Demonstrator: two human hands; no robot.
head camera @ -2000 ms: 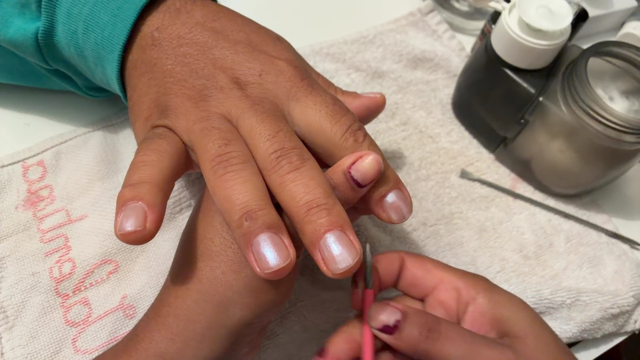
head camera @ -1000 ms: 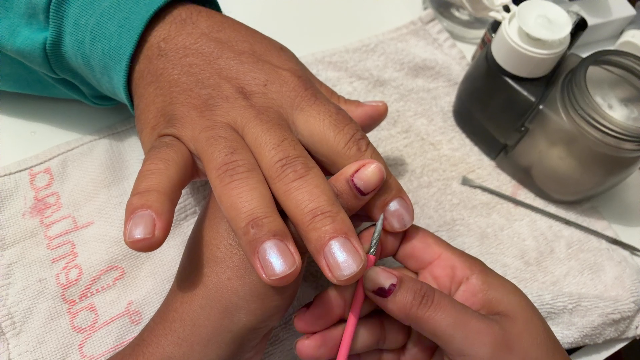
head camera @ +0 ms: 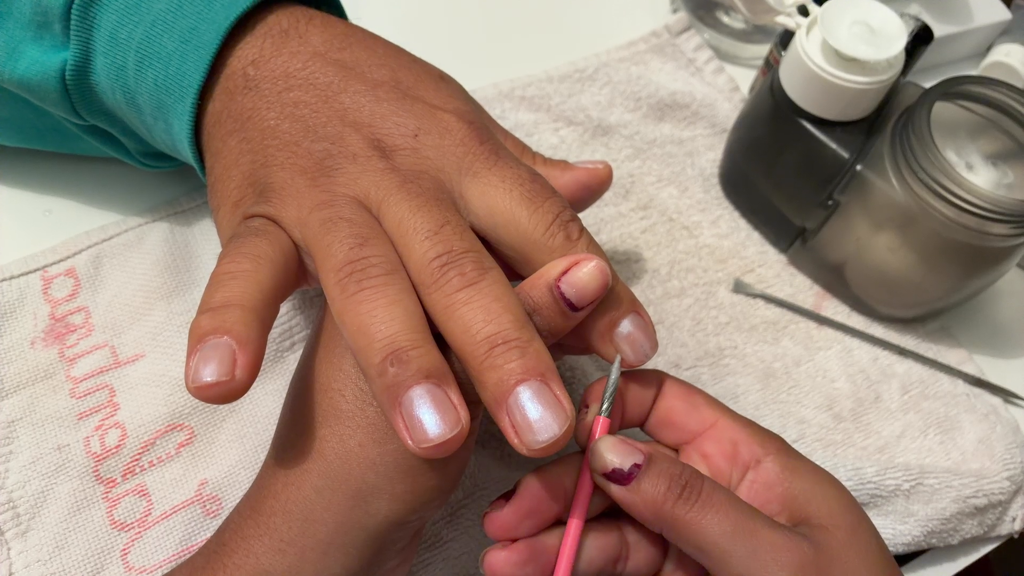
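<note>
My left hand [head camera: 376,472] reaches in from the bottom, under another person's hand [head camera: 376,168], and its palm and most fingers are hidden. Its thumb [head camera: 572,292] rests on that person's index finger. With its thumb and fingers, my right hand [head camera: 720,488] pinches a pink-handled tool with a pointed metal tip [head camera: 588,480]. The tip is at the edge of the person's index fingernail [head camera: 636,338]. Pearly, shiny polish shows on the person's middle and ring nails, while my own nails carry chipped dark purple polish.
A white towel with pink stitched writing [head camera: 800,384] lies under the hands. At the upper right stand a dark container with a white pump top [head camera: 800,152] and an open grey translucent jar [head camera: 920,208]. A thin metal tool [head camera: 864,336] lies on the towel's right part.
My right hand has moved up with the pink tool, whose tip was below the person's index fingernail and is now at its edge. The person's hand has stayed nearly still.
</note>
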